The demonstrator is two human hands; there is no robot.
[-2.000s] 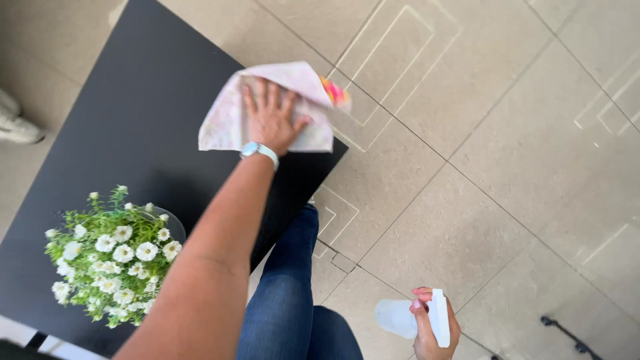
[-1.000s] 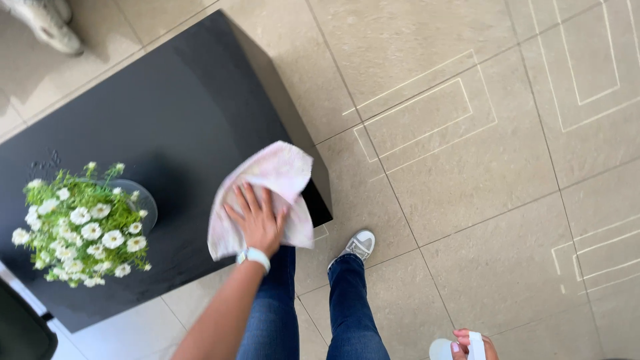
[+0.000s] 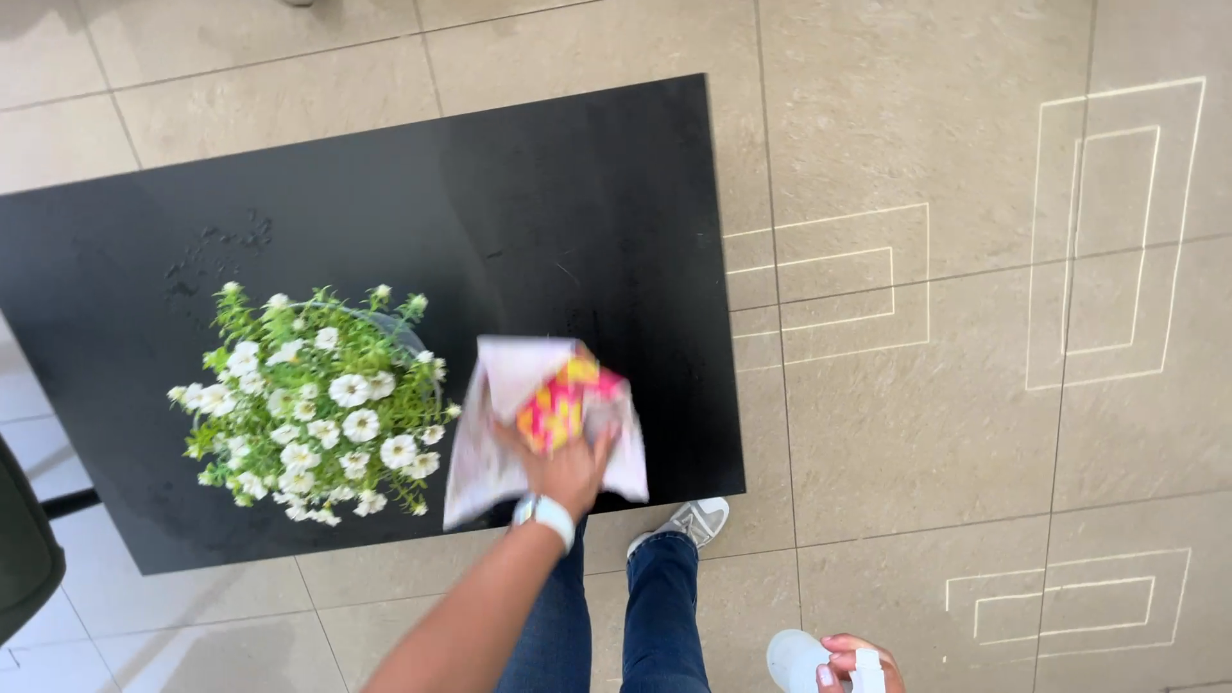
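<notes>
My left hand (image 3: 563, 472), with a white watch on the wrist, holds a pale pink cloth (image 3: 481, 443) against the black tabletop (image 3: 577, 173), near its front edge. The cloth is blurred and partly folded, showing a pink-and-yellow patterned part, and its folds hide some fingertips. At the bottom right, beyond the table, my right hand (image 3: 861, 664) grips a white spray bottle (image 3: 793, 658), cut off by the frame's edge. Just left of the cloth stands a pot plant with white flowers (image 3: 318, 414); leaves hide most of its container.
Wet droplets (image 3: 217, 250) lie on the tabletop behind the plant. A dark chair (image 3: 24, 549) shows at the left edge. My shoe (image 3: 688, 520) is on the tiled floor (image 3: 895, 433), close to the table's front right corner.
My left hand and the cloth have moved from the table's right end to beside the plant. The cloth, spread beneath the hand before, is now partly folded. The view has turned strongly.
</notes>
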